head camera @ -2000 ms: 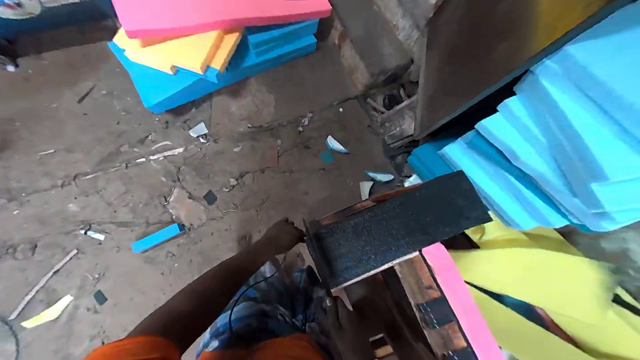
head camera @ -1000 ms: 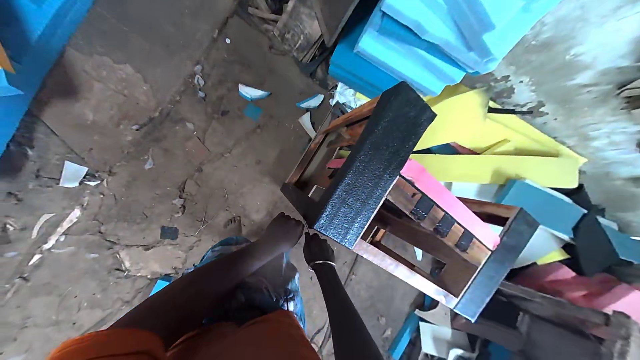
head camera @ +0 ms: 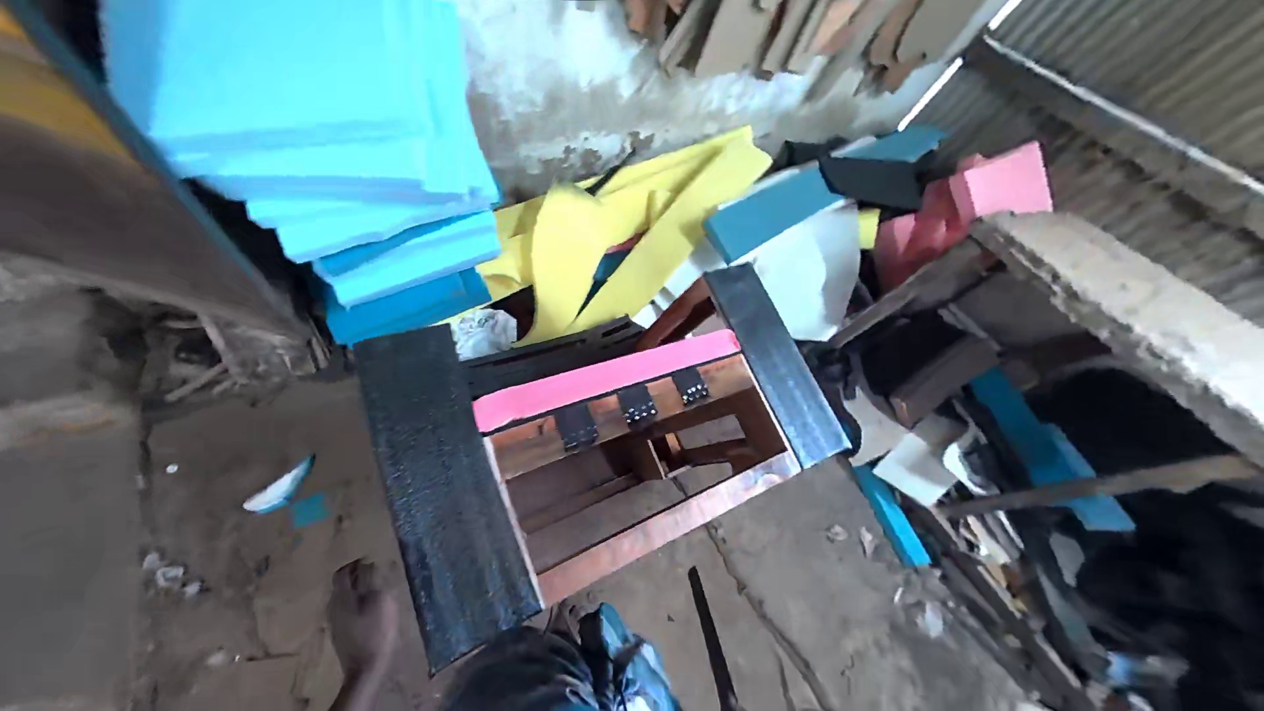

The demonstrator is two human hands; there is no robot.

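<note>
A wooden chair frame stands in front of me, with a black-covered armrest on its left and another black-covered armrest on its right. Pink foam runs along a rail between them. Below the foam, several black straps with shiny tack heads are fixed to the wood. At the lower left, my left hand appears blurred, beside the left armrest and apart from it; its fingers are unclear, and nothing in it can be made out. My right hand is out of view.
Stacked blue foam sheets stand at the upper left. Yellow foam pieces lie behind the chair. To the right are pink foam, a rough ledge and piled scraps. A dark strip and small scraps lie on the floor.
Both hands were at the near end of the black-covered armrest; now my left hand is apart from it and my right is out of view. The view has turned strongly to the right.
</note>
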